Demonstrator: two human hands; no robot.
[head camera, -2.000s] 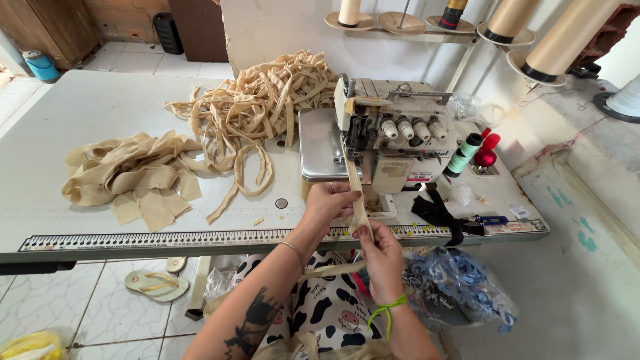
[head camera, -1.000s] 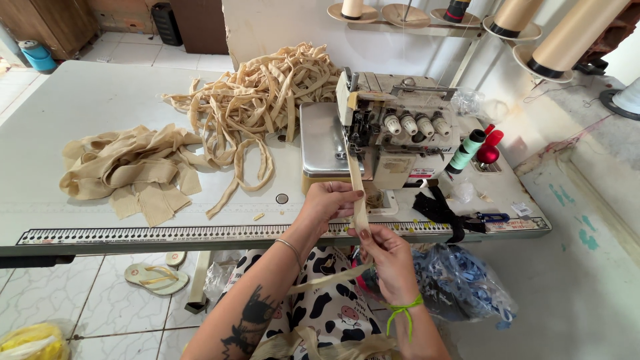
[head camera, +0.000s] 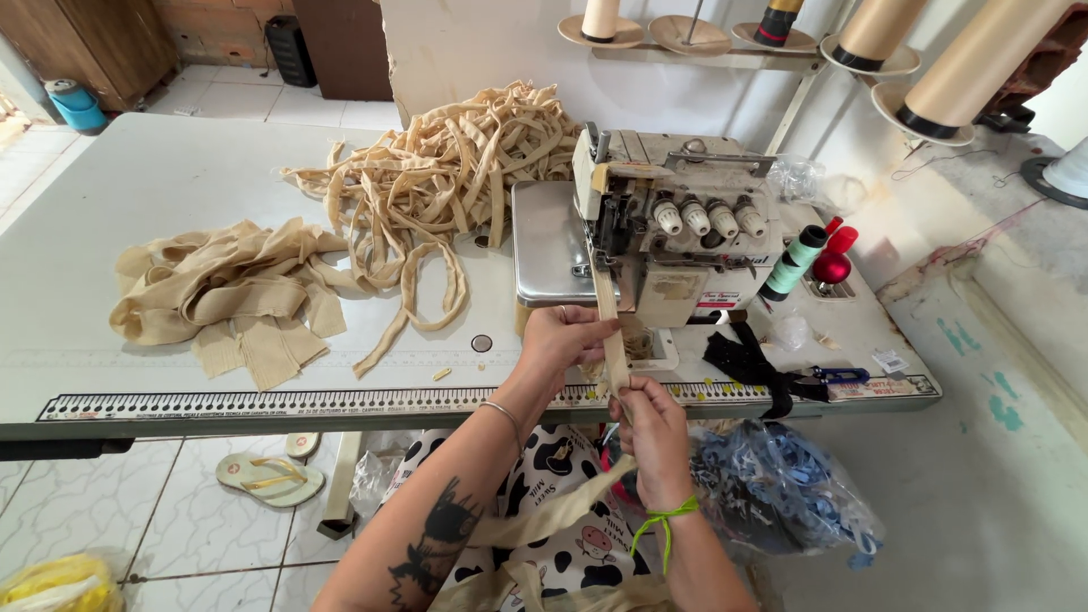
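A narrow beige fabric strip runs from the needle area of a white overlock sewing machine towards me. My left hand pinches the strip just in front of the machine. Closer to me, my right hand grips the same strip at the table edge, and its loose length hangs across my lap. Left of the machine lies a tangled heap of narrow beige strips. Wider flat beige fabric strips form a looser pile at the table's left. The needle and presser foot are hidden.
A measuring tape lines the table's front edge. Right of the machine are a mint thread spool, black fabric and blue-handled thread snips. Thread cones stand above. A plastic bag of blue scraps is below the table.
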